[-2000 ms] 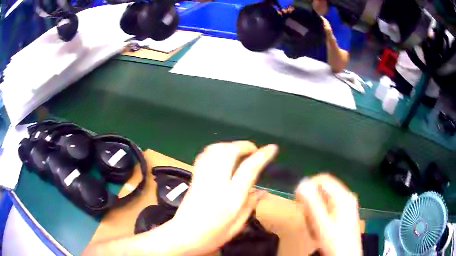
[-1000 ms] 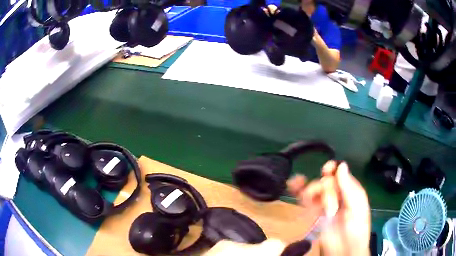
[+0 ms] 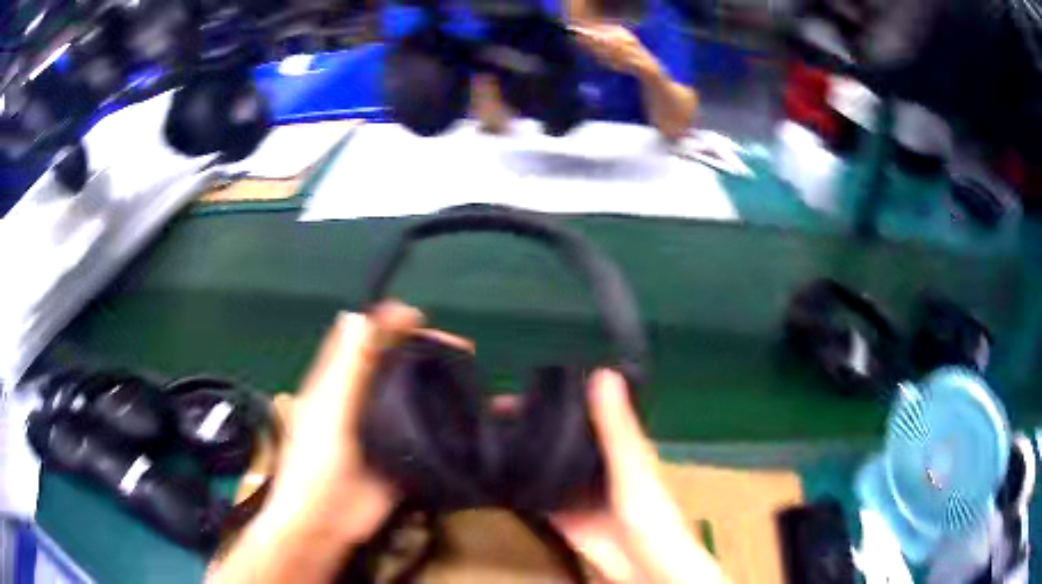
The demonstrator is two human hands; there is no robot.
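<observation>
The over-ear headphones (image 3: 486, 428) are held up in front of me by both hands, blurred, with the black headband arching upward and the two ear cups close together below. My left hand (image 3: 326, 445) grips the left cup, with the thumb along its upper side. My right hand (image 3: 626, 491) grips the right cup from its outer side. Other headphones lie partly hidden behind my hands on the tan cardboard sheet (image 3: 737, 513).
A row of headphones (image 3: 137, 468) lies at left. Beyond is the green conveyor belt (image 3: 708, 297), with more headphones (image 3: 843, 337) at right. A light-blue fan (image 3: 943, 456) and dark slab (image 3: 814, 545) are at lower right. A person's arm (image 3: 663, 97) shows across the belt.
The headphones have moved from my right side to the centre, headband now up, with both hands on the cups. The view has shifted and blurred.
</observation>
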